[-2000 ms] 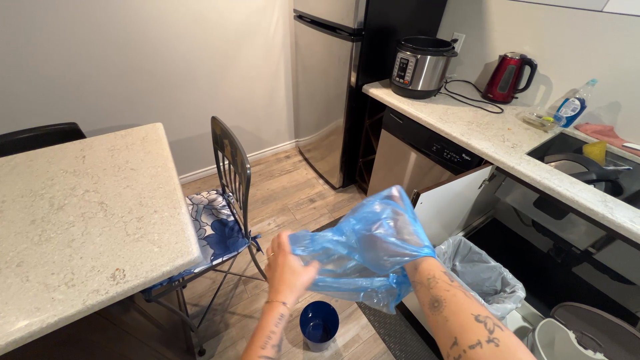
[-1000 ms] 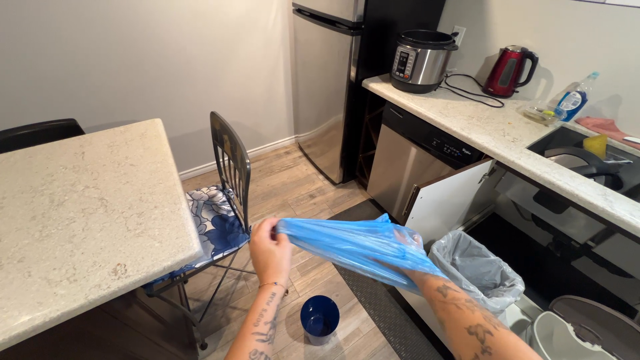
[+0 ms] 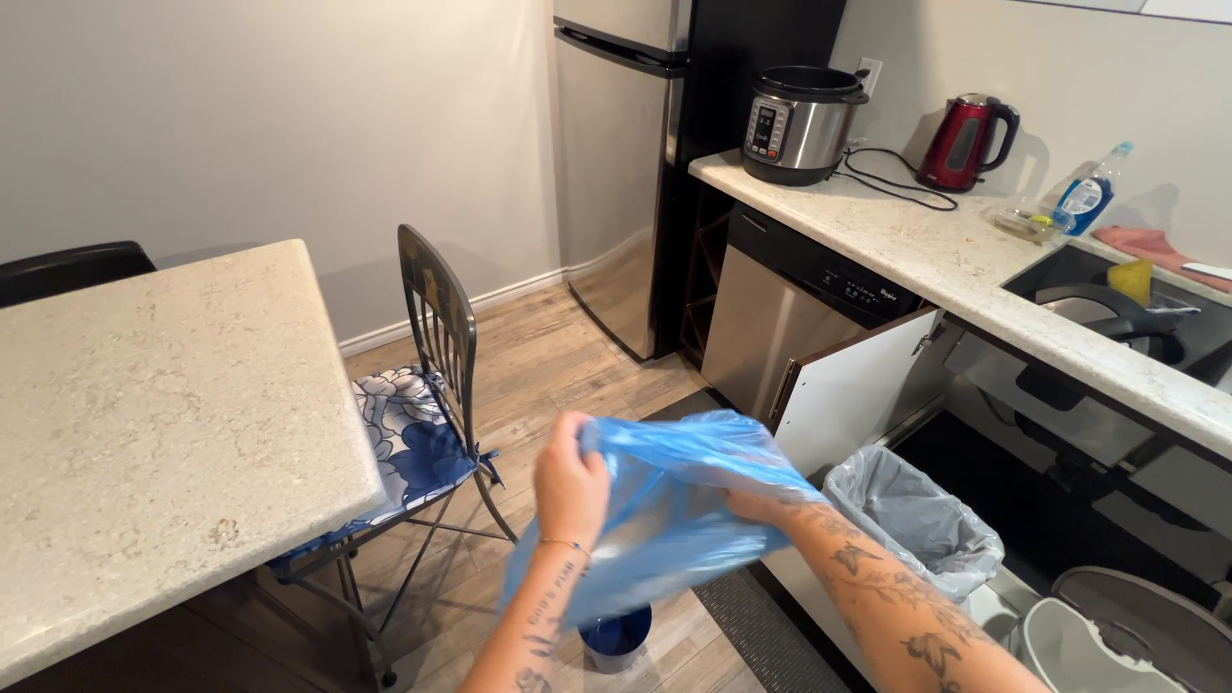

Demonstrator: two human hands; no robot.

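Observation:
A thin blue plastic bag (image 3: 674, 520) is stretched between my two hands in mid-air, its lower part hanging down and blurred. My left hand (image 3: 572, 486) grips the bag's edge at its upper left. My right hand (image 3: 756, 502) is partly inside or behind the film on the right, so its fingers are hard to make out. Below the bag, a small dark blue bin (image 3: 616, 637) stands on the wood floor, its rim partly covered by the plastic. To the right, a bin with a grey liner (image 3: 914, 520) stands at the open sink cabinet.
A cabinet door (image 3: 857, 395) stands open beside the dishwasher (image 3: 789, 308). At left are a stone-topped table (image 3: 183, 433) and a chair (image 3: 438, 337). A multicooker (image 3: 804, 125), a red kettle (image 3: 965, 144) and dish soap (image 3: 1092, 190) stand on the counter. A lidded bin (image 3: 1078, 645) is at lower right.
The blue bag was pulled long and narrow between my hands a second ago; now it is spread wider and hangs lower, over part of the blue bin's rim.

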